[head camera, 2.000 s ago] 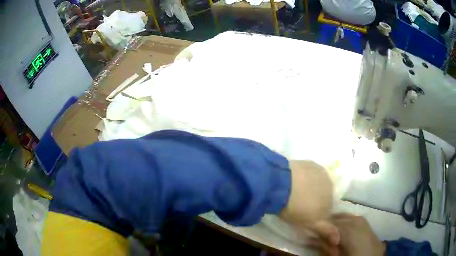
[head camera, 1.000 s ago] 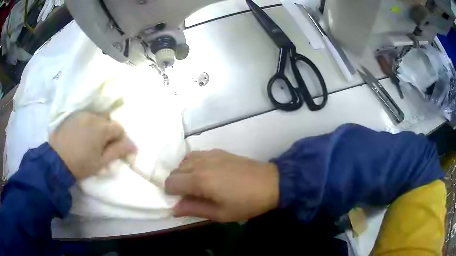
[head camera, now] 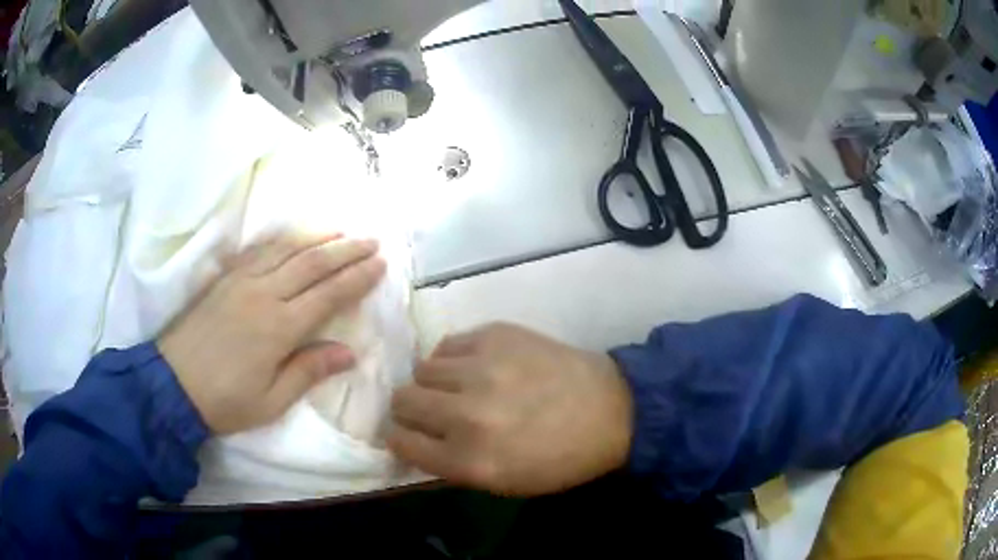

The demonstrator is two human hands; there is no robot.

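Observation:
The white garment piece [head camera: 77, 263] fills the left of the table and runs under the machine head. My left hand [head camera: 274, 328] lies nearly flat on the cloth below the needle, its fingers stretched towards the right. My right hand [head camera: 514, 410] is at the cloth's right edge near the table front, its fingers curled and pinching the cloth edge. The presser foot and needle [head camera: 370, 153] of the sewing machine [head camera: 317, 44] stand just above my left fingertips, in bright light. Glare hides the seam there.
Black-handled shears [head camera: 646, 153] lie right of the needle. Further right are a white strip [head camera: 755, 137], silver snips [head camera: 845, 224], a small screwdriver [head camera: 873, 186] and a clear plastic bag [head camera: 930, 175]. The table's front edge is just below my hands.
The view has swung right and down from the first frame. Since the second, my left hand has opened from a curled grip and flattened on the cloth. My right hand stays at the cloth's edge.

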